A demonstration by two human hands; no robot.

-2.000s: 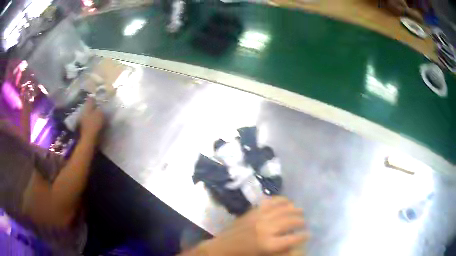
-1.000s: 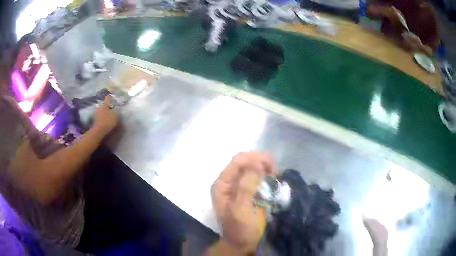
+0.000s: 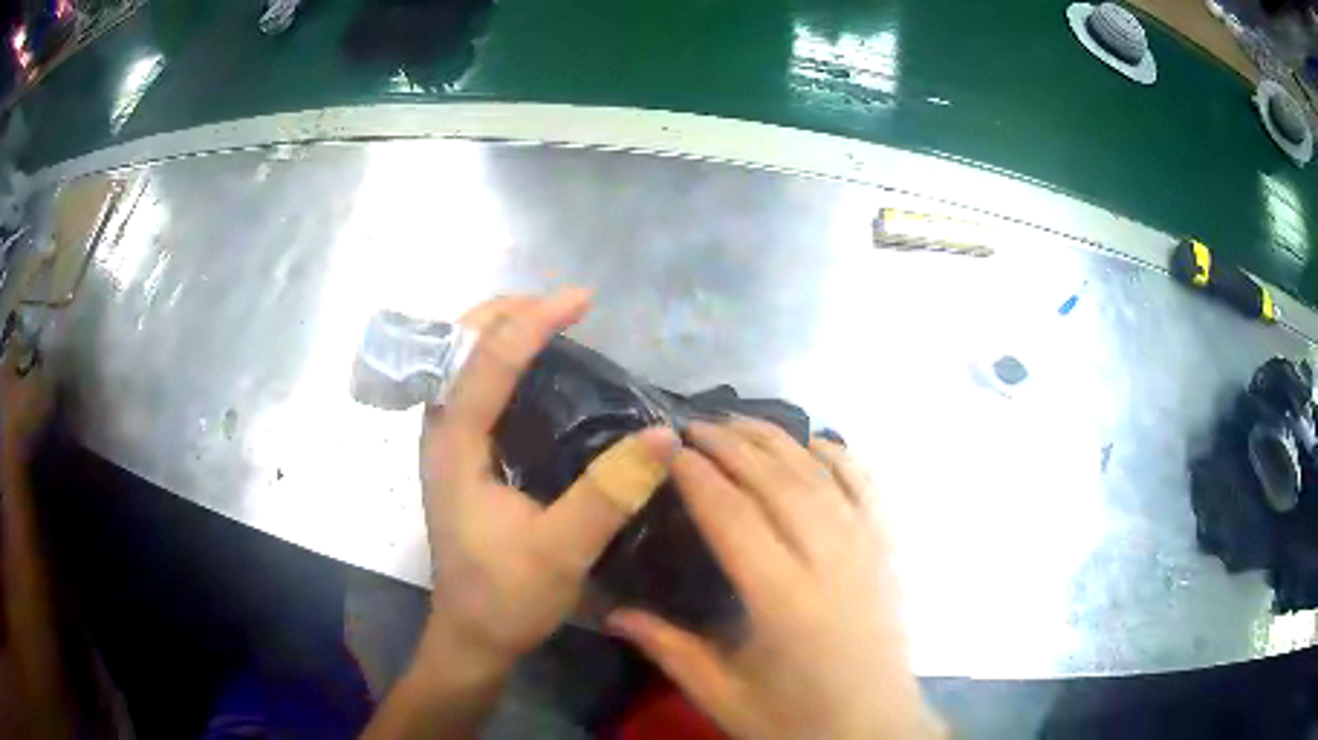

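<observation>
My left hand grips the upper part of a glossy black figure body, near its narrow end. A grey-white cup-shaped head piece sticks out to the left past my fingers, with a white neck beside it. A tan band wraps my left thumb. My right hand lies over the lower right side of the black part, fingers against it, partly hiding it. Black folds show beyond my right fingers.
Beyond the metal bench runs a green belt. A yellow cutter, a black-and-yellow tool and a small glue bottle lie right. A black heap sits far right. Striped hat-shaped parts lie beyond.
The view has turned right and down. Both hands are now on one black figure in front of me. The dark cluster seen earlier at the bench's centre right no longer shows there.
</observation>
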